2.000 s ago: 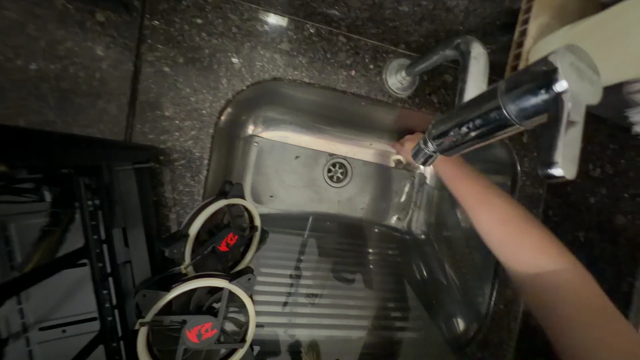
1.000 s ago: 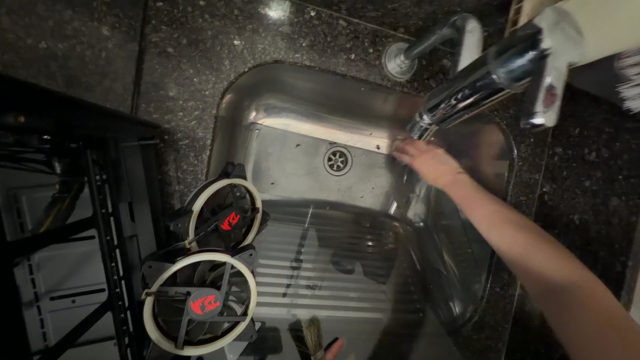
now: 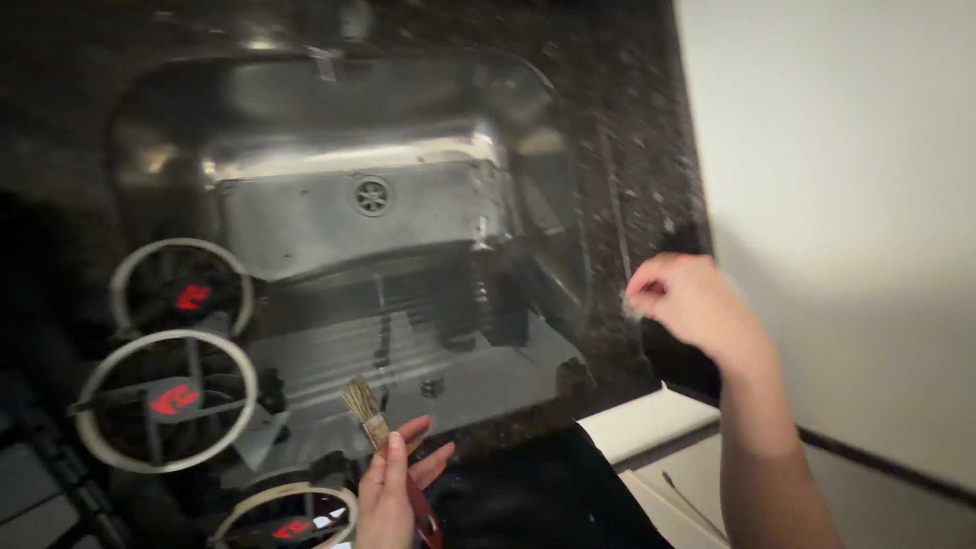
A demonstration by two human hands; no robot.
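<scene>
My left hand (image 3: 393, 488), low in the middle, holds a bristle brush (image 3: 364, 404) with a red handle, its bristles pointing up and left over the ribbed part of the steel sink. Off the sink's right side is my right hand (image 3: 679, 305), its fingers curled together at the dark counter's edge; something small and pale shows at the fingertips, too blurred to name. Computer case fans with pale rings and red logos stand left of the brush: an upper one (image 3: 183, 290), a middle one (image 3: 168, 400) and a lower one (image 3: 290, 522).
The stainless steel sink (image 3: 305, 229) with its round drain (image 3: 373, 196) fills the middle. A dark speckled stone counter (image 3: 633, 175) surrounds it. At the lower left is a black metal frame (image 3: 57, 465). A pale panel (image 3: 831, 152) stands on the right.
My right hand has left the spot below the faucet in the sink and is now beyond the sink's right edge. My left hand with the brush has come further into view. The view has shifted.
</scene>
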